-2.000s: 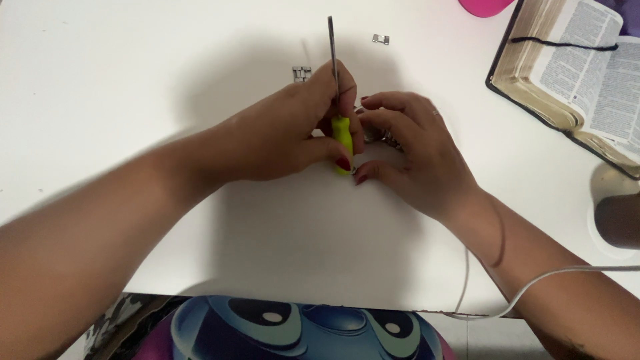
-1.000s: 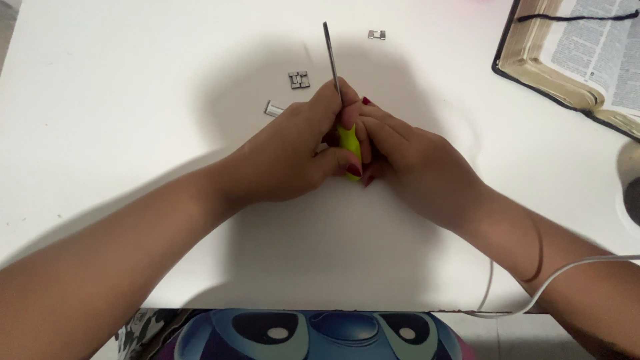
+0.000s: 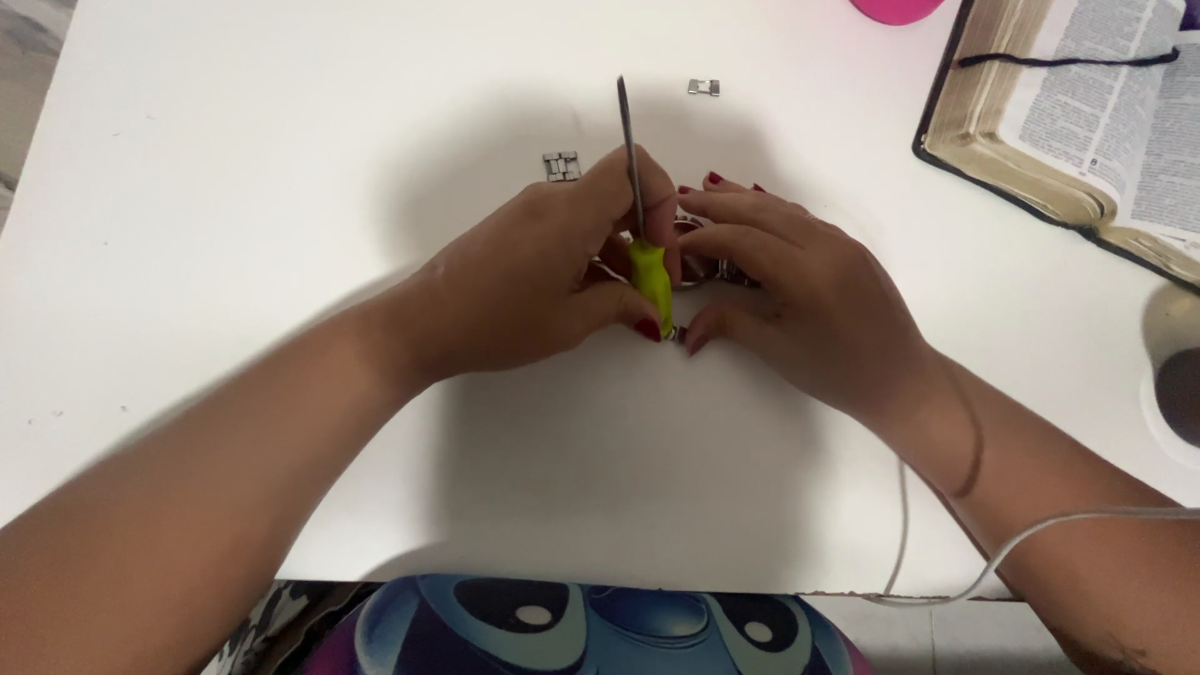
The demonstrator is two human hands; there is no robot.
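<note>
My left hand point(image 3: 553, 272) is closed around a small screwdriver point(image 3: 652, 281) with a yellow-green handle; its thin metal shaft points away from me. At the handle's near end is a small metal piece point(image 3: 677, 334), beside the tip of my right thumb. My right hand point(image 3: 797, 272) rests over a metal wristwatch point(image 3: 694, 253), its fingers spread apart; the hands hide much of the watch and its band. Whether the right hand grips the band cannot be told. Metal watch-band links point(image 3: 562, 166) lie just beyond my left hand, and another link point(image 3: 704, 87) lies farther off.
An open book point(image 3: 1078, 112) with a dark ribbon lies at the upper right. A cup of dark liquid point(image 3: 1179, 394) stands at the right edge, and part of a pink object point(image 3: 897, 7) shows at the top. A white cable point(image 3: 1031, 536) crosses near my right forearm.
My right hand's fingers have spread from their closer pose around the screwdriver handle a second ago, and part of the watch now shows. The screwdriver remains in my left hand.
</note>
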